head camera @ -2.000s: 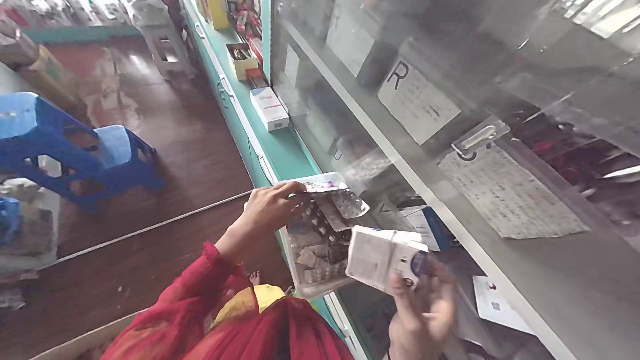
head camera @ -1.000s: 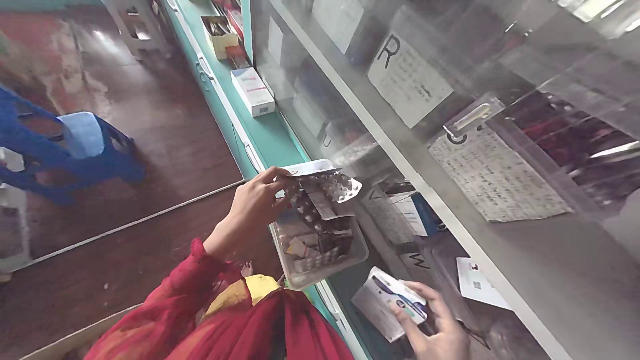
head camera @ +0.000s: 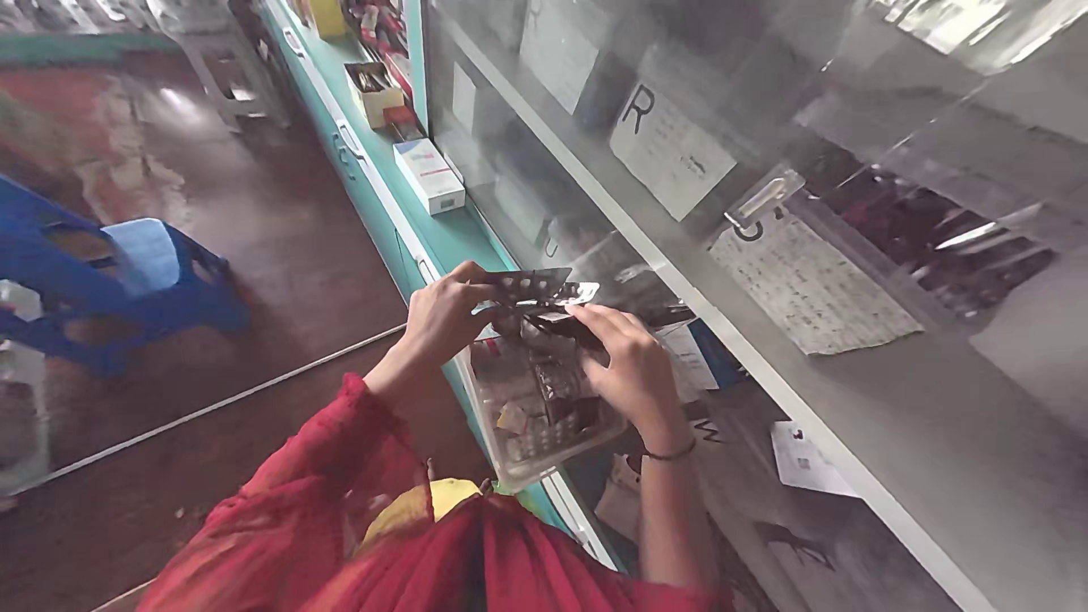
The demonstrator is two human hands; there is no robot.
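Several blister packs of tablets are pinched between the thumb and fingers of my left hand, above the far end of a clear plastic tub. My right hand reaches over the right side of that tub, its fingertips at the right end of the packs; whether it grips any of them cannot be told. More blister packs lie in the plastic tub, which rests on the edge of the teal counter. A dark band circles my right wrist.
A white medicine box and an open carton stand farther along the teal counter. Glass-fronted shelving with handwritten paper sheets rises at the right. On the floor at the left is a blue plastic step stool.
My right hand, which held a small white and blue box to the right of the tub, has moved left to the blister packs and no longer holds that box. My left hand still holds packs.
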